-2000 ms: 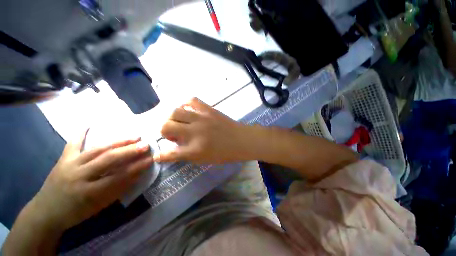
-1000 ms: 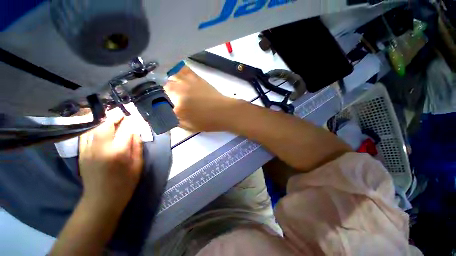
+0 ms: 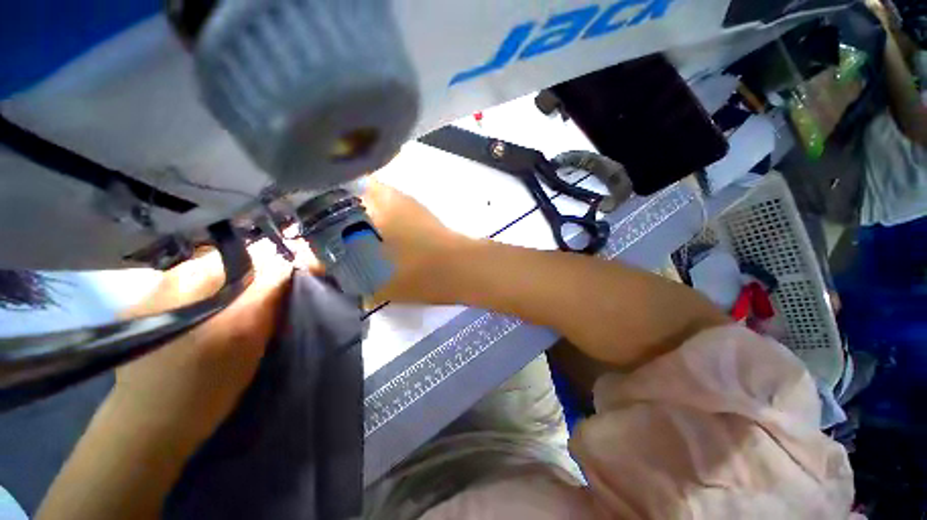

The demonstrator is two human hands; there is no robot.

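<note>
A dark grey fabric panel (image 3: 305, 391) hangs in folds over the table's front edge, its upper end near the needle area (image 3: 274, 239) of the sewing machine (image 3: 427, 91). My left hand (image 3: 208, 305) is at the panel's left side, partly behind a curved dark metal bar; glare and machine parts hide its fingertips. My right hand (image 3: 402, 234) is just right of the grey ribbed attachment (image 3: 351, 244), its fingers hidden behind the attachment and machine head. I cannot tell whether either hand grips the cloth.
Black shears (image 3: 529, 168) lie on the white table, beside a tan-grey ring (image 3: 610, 178) and a black flat rectangle (image 3: 645, 122). A ruler strip (image 3: 447, 355) runs along the front edge. A cream basket (image 3: 783, 264) with white and red scraps stands at the right.
The view has shifted nearer the machine head. The hands have moved from the front edge to the needle area. The grey panel now bunches into folds; the pale piece seen earlier is lost in glare.
</note>
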